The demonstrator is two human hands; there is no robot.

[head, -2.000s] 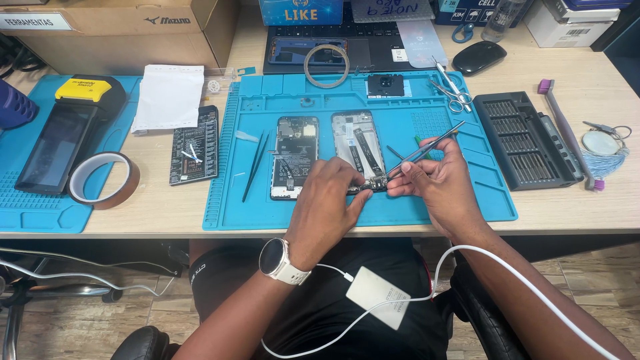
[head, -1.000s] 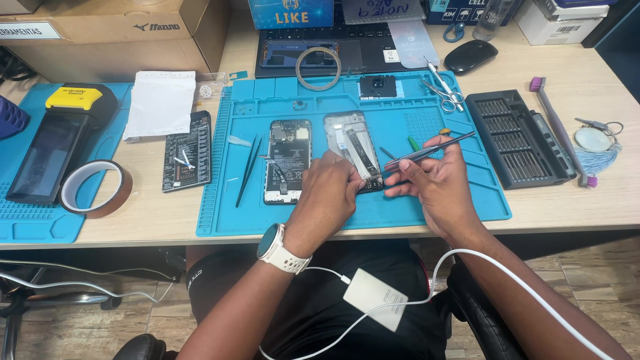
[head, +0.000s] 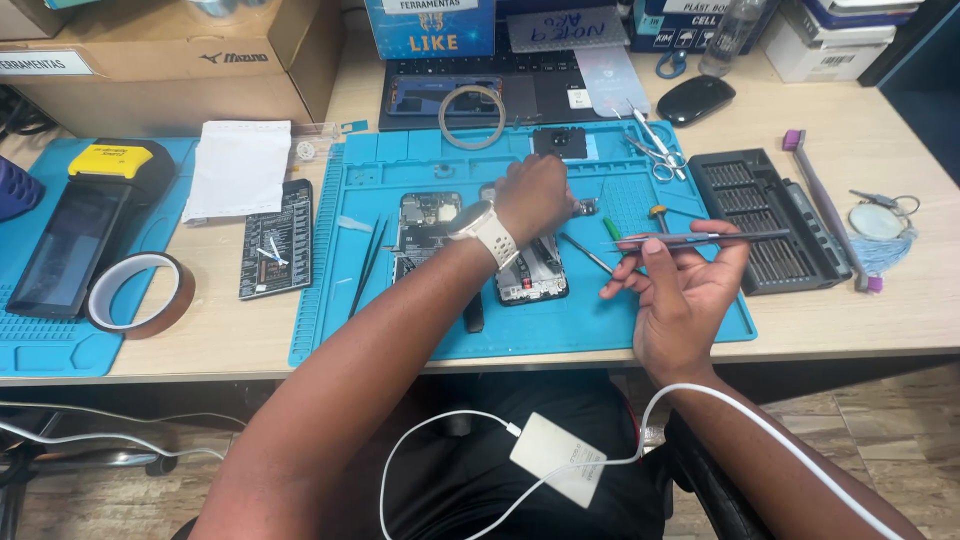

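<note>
My left hand (head: 534,196) reaches over the upper part of the right opened phone (head: 532,289), its fingertips at a small phone part (head: 587,206) on the blue repair mat (head: 480,341). My right hand (head: 675,292) holds dark tweezers (head: 705,238) level above the mat's right side, their tips pointing left. A thin screwdriver (head: 587,253) reaches to the fingers of that hand; whether they grip it is unclear. Left of my forearm lies another opened phone (head: 427,232), battery and board showing, with black tweezers (head: 367,268) beside it. A black strip (head: 473,313) rests between the phones.
On the right stand an open bit case (head: 761,217), a brush (head: 825,202) and a mouse (head: 695,100). Scissors (head: 660,161) and a tape ring (head: 472,117) lie at the mat's back. A tape roll (head: 141,295) and a device with a screen (head: 71,244) are at left.
My left hand has moved forward and right, from the lower end of the right phone to beyond its top. My right hand still holds the tweezers and is now apart from the left.
</note>
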